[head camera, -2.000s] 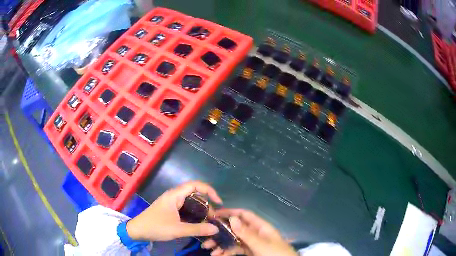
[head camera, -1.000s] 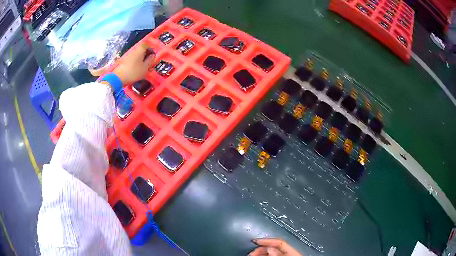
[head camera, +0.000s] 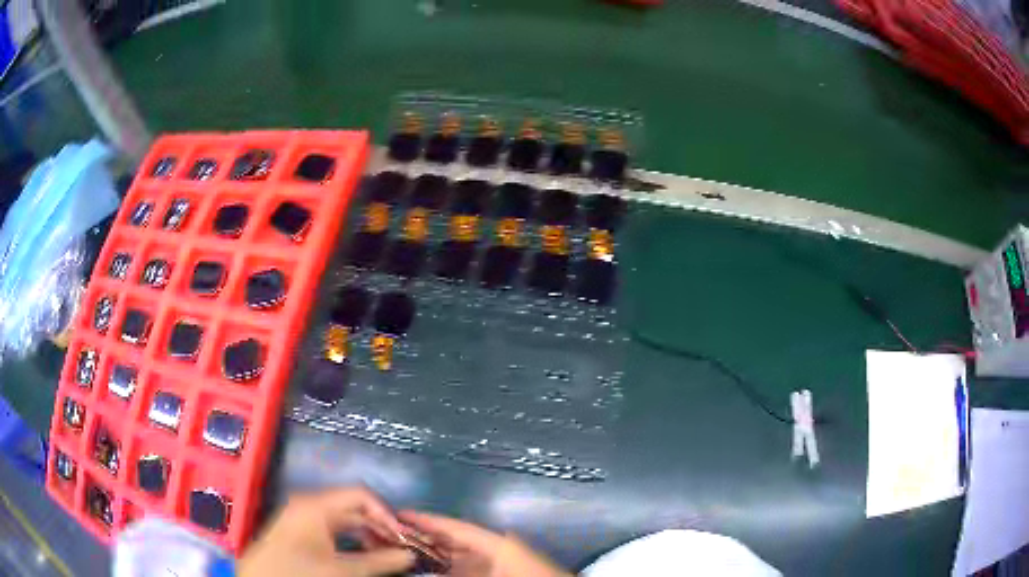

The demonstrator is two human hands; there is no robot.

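Note:
My left hand (head camera: 322, 536) and my right hand (head camera: 485, 546) meet at the bottom edge of the view, both blurred and partly cut off. Between their fingers is a small dark piece with a thin metal rim, which looks like a watch case (head camera: 422, 544). The fingers cover much of it, and I cannot tell whether a screen is on it. The red tray (head camera: 257, 496) lies at the left with watches or cases in its pockets. The clear blister tray (head camera: 497, 389) holds rows of black display modules (head camera: 502, 266) with gold tails; its near part shows no modules.
A white clip (head camera: 803, 428) and a dark cable (head camera: 722, 366) lie on the green mat, right of centre. A blank paper sheet (head camera: 912, 434) with a blue pen (head camera: 961, 423) and a power supply (head camera: 1002, 299) are at the right. Clear and blue plastic (head camera: 51, 237) is at far left.
My left hand has come back from the red tray to the bottom centre and now meets my right hand at a small piece. The view has turned right, showing the papers and power supply.

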